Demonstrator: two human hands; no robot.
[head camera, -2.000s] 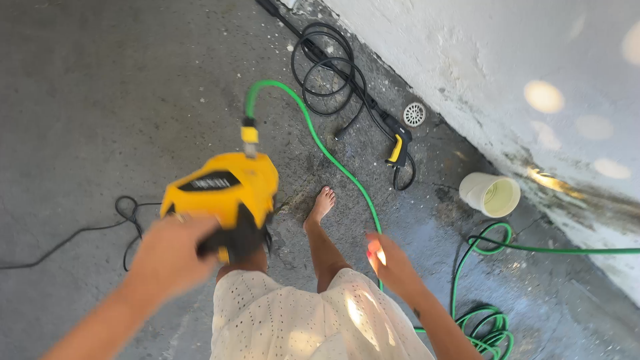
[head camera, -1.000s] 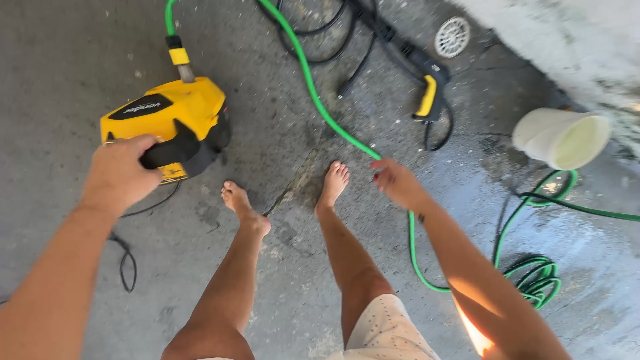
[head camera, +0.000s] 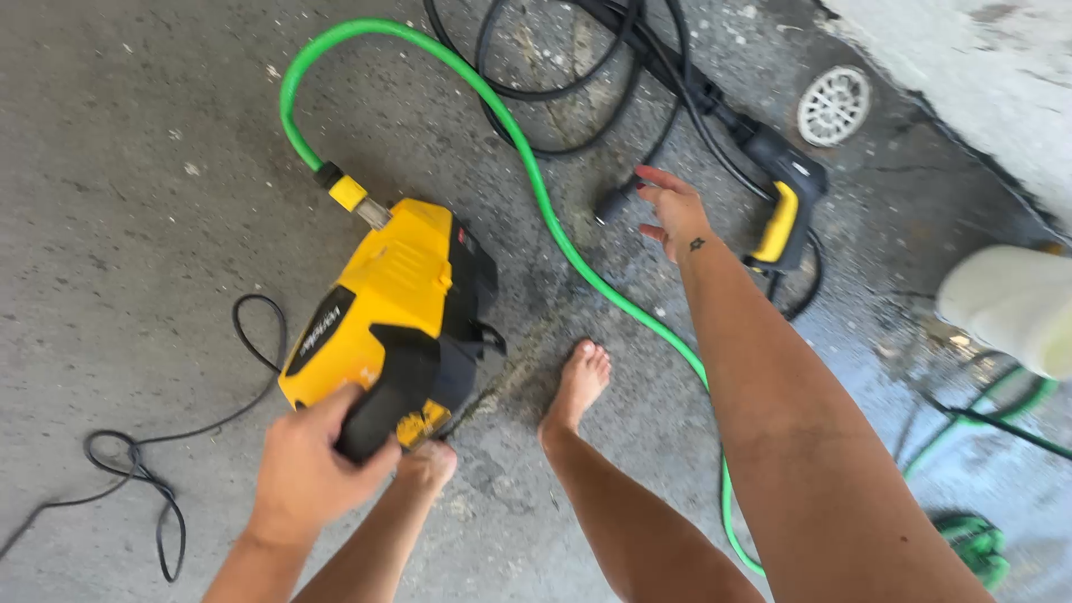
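My left hand (head camera: 314, 461) grips the black handle of a yellow and black Vonder pressure washer (head camera: 402, 285), held above the concrete floor. A green hose (head camera: 536, 180) joins its far end through a yellow and black connector (head camera: 346, 191). My right hand (head camera: 674, 213) reaches out with spread fingers beside the black end fitting (head camera: 615, 201) of the high-pressure hose; whether a finger touches it I cannot tell. Just right of that hand lies the spray gun (head camera: 787, 201), black with a yellow trigger. Loops of black hose (head camera: 544, 92) lie at the top.
A round white drain cover (head camera: 834, 106) sits near the white wall (head camera: 980, 75). At the right edge is a white bucket (head camera: 1005, 306), with coiled green hose (head camera: 971, 540) below it. A black power cord (head camera: 167, 437) loops at the left. My bare feet (head camera: 578, 381) are on the floor.
My right hand has let go of the green hose and moved forward to the black hose's end fitting. My left hand still holds the pressure washer.
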